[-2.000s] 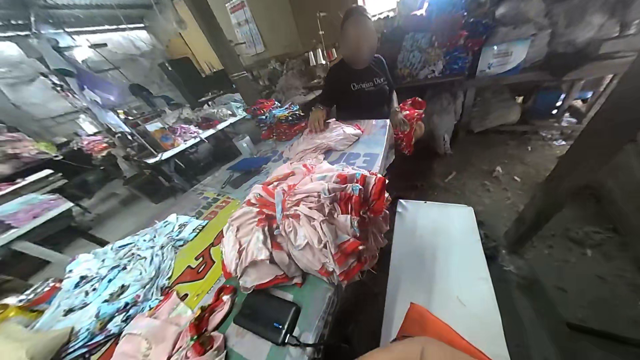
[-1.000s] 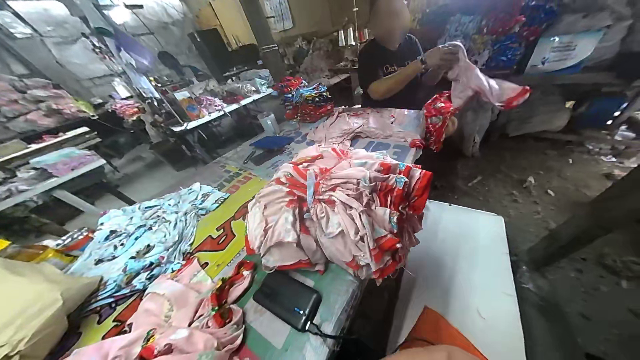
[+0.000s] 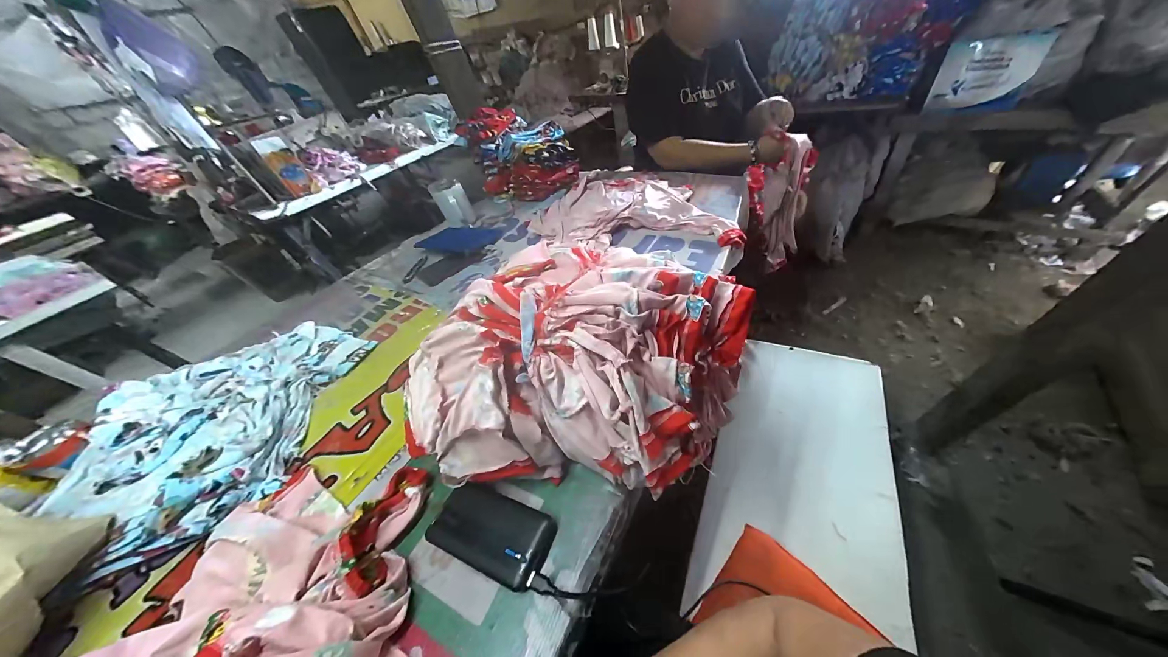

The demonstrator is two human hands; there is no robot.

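Note:
Neither of my hands shows; bare skin, probably part of my leg, is at the bottom edge over an orange cloth. A large tied bundle of pink and red garments sits on the long table. In front of it lies a black power bank with a cable plugged in. A loose pink garment with red trim lies at the lower left, beside a pile of light blue printed fabric. Beyond the bundle, more pink fabric is spread near a person, whose hands hold a pink and red garment.
A white board lies right of the table, above the dirt floor. A stack of colourful folded cloth, a blue flat item and a clear container are at the table's far side. A dark post slants at the right.
The person across the table has a pink garment that was raised and spread out one second ago; now it hangs lower, gathered in the person's hands. The view has shifted.

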